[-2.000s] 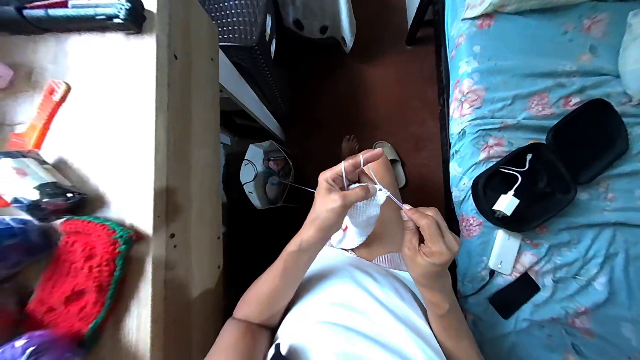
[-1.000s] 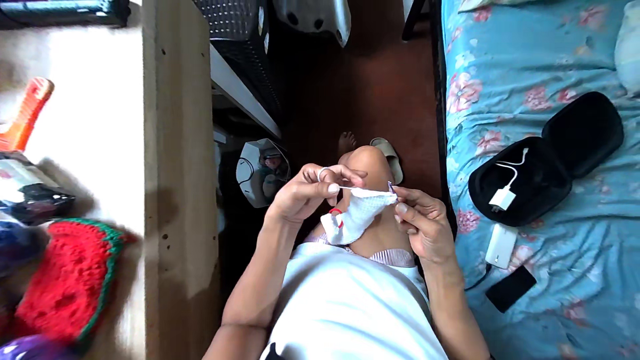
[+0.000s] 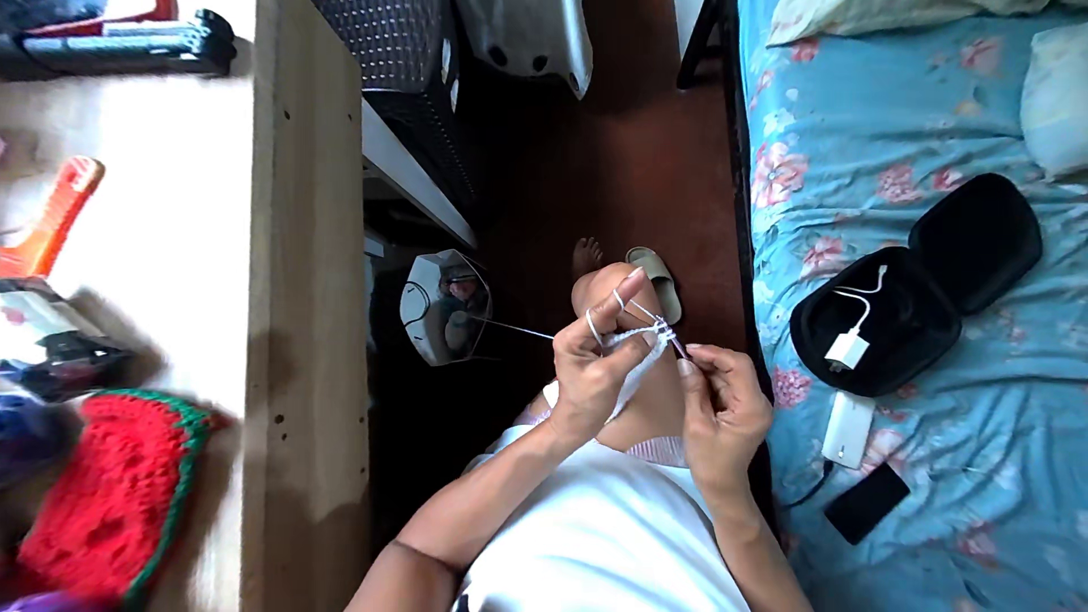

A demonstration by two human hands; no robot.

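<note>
My left hand (image 3: 595, 365) pinches a piece of white crochet work (image 3: 636, 374) between thumb and fingers, its index finger raised with white yarn looped around it. In my right hand (image 3: 721, 395) is a thin purple crochet hook (image 3: 679, 347), its tip in the stitches at the top edge of the work. The hands are close together above my bare thigh. A strand of yarn (image 3: 518, 329) runs from my left hand down to a white bag or bin (image 3: 432, 319) on the left, which holds yarn and other items. Part of the work is hidden behind my left hand.
On the left, a wooden table (image 3: 306, 357) carries a red crocheted piece with a green border (image 3: 115, 493) and an orange-handled tool (image 3: 64, 208). The bed (image 3: 960, 527) at right holds an open black case (image 3: 880, 319), a white power bank (image 3: 848, 429) and a dark phone (image 3: 867, 503). A slipper (image 3: 659, 285) lies on the floor.
A second ago the white work was stretched out between my hands; now my left index finger is raised with yarn around it, and the hook is at the work's upper edge.
</note>
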